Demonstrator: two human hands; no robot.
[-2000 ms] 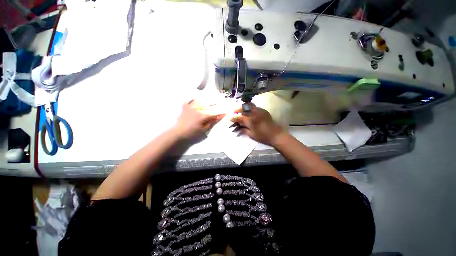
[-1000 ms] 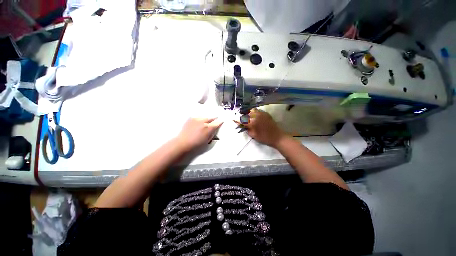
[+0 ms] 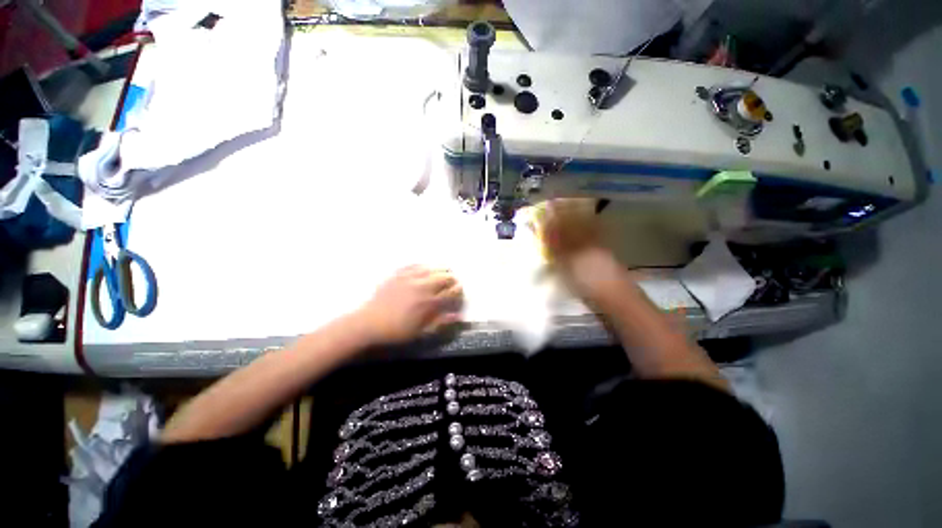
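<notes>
A small white cut piece [image 3: 516, 299] lies in front of the presser foot and needle [image 3: 505, 225], its corner at the table's front edge; it is washed out against the table. My left hand [image 3: 418, 301] rests at its left side, near the front edge; whether the fingers grip cloth cannot be told. My right hand [image 3: 566, 232] is blurred, just right of the presser foot under the machine head; its fingers and any hold on the cloth are unclear. The sewing machine [image 3: 661, 124] stands behind and to the right.
Stacked white cloth [image 3: 212, 83] lies upper left, with a curled roll [image 3: 106, 170] at its lower end. Blue-handled scissors [image 3: 122, 281] lie below it. A pale piece [image 3: 718, 278] sits under the head's right end. A tied blue bundle [image 3: 46, 180] is far left.
My left hand has moved down and away from the needle toward the front edge. My right hand has moved slightly right and up. The white piece's corner shows again at the front edge.
</notes>
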